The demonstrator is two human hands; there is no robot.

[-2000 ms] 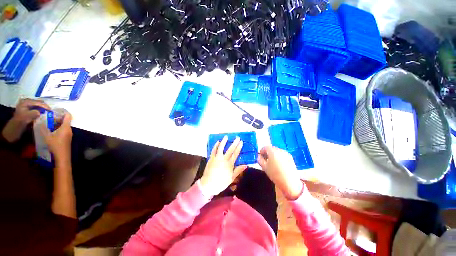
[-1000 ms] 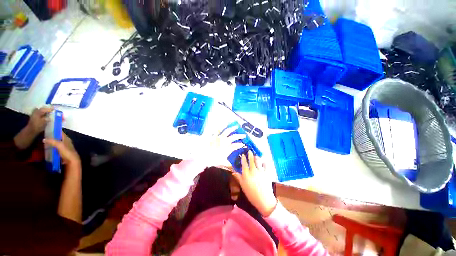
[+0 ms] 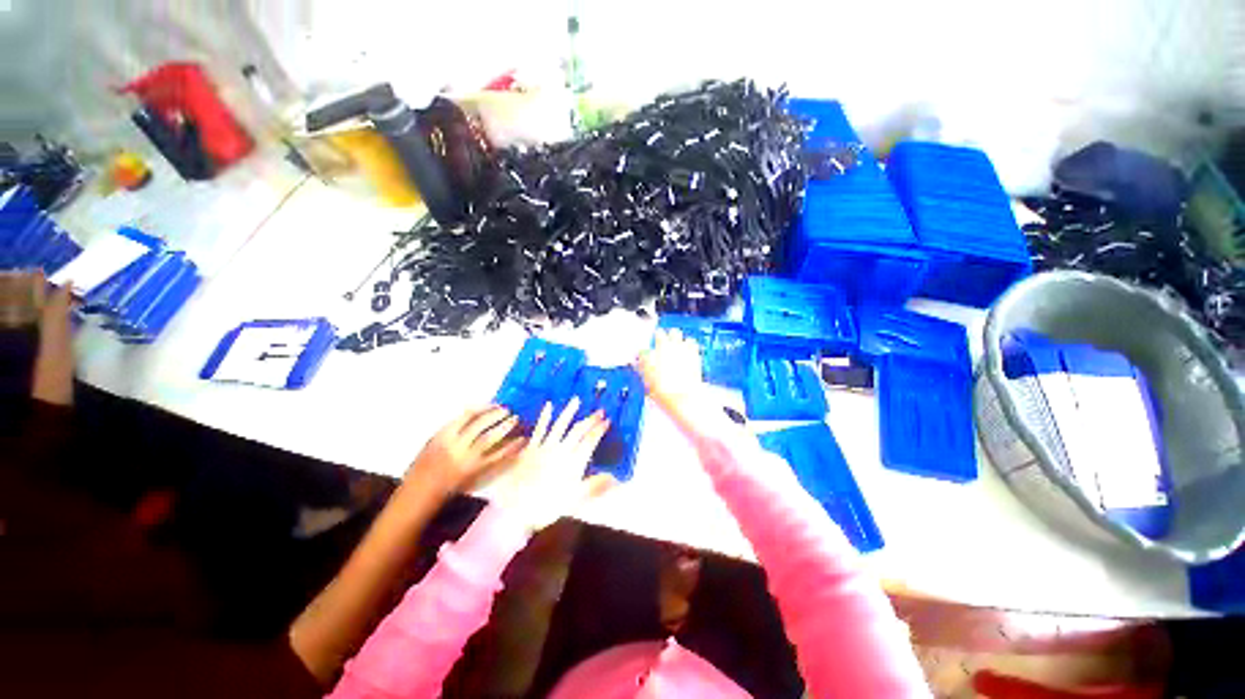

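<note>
A blue tray with dark cable in it (image 3: 621,415) lies on the bench. My left hand (image 3: 549,464) rests, fingers spread, at its left side; nothing shows gripped. A second blue tray with plug ends in it (image 3: 542,372) lies just left of it, with another person's hand (image 3: 467,448) at its lower edge. My right hand (image 3: 669,366) reaches over the bench right of the trays. Its fingertips are blurred and their grip is unclear. A small black cable part (image 3: 735,415) shows beside my right wrist.
Behind is a large black cable heap (image 3: 642,205), with stacked blue trays (image 3: 956,219) to its right. Loose blue trays (image 3: 928,417) lie right of my right arm. A grey basket (image 3: 1004,423) holds white-faced packs. Finished packs (image 3: 270,354) lie left; a dark tumbler (image 3: 417,157) stands behind.
The view has tilted up. The tray from my hands now lies beside the other filled tray. My right hand has left it and reached forward. The neighbour's hand has come in from the left.
</note>
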